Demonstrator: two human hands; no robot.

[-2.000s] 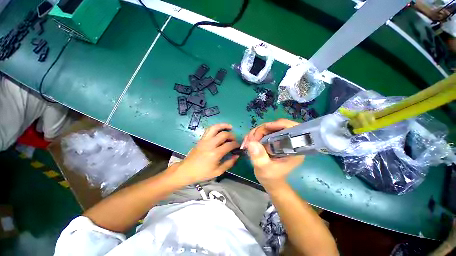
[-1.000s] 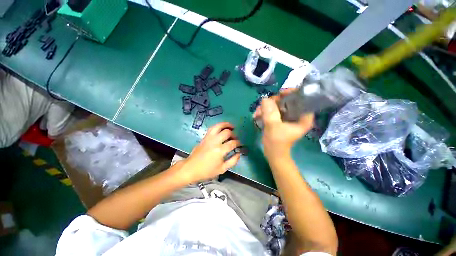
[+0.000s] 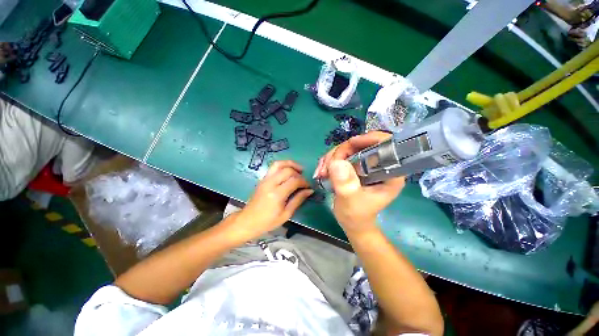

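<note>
My right hand (image 3: 358, 180) is closed around the grey electric screwdriver (image 3: 420, 147), which is tilted with its tip end toward my left hand. My left hand (image 3: 272, 197) rests at the bench's near edge with curled fingers on a small black housing (image 3: 317, 195), mostly hidden by the fingers. The screwdriver's tip is hidden by my right fingers. A loose pile of black housings (image 3: 259, 130) lies beyond my left hand. A heap of small black parts (image 3: 343, 129) lies beyond my right hand.
Small open bags hold dark parts (image 3: 337, 88) and screws (image 3: 397, 113). A large clear bag of black parts (image 3: 509, 197) lies right. Yellow cord (image 3: 545, 88) and a grey post (image 3: 469, 42) stand upper right. A green box (image 3: 118, 26) is upper left; a carton of clear bags (image 3: 141, 207) is below.
My right hand and the screwdriver have come back from over the small-parts heap to beside my left hand. My left hand has stayed near the bench edge.
</note>
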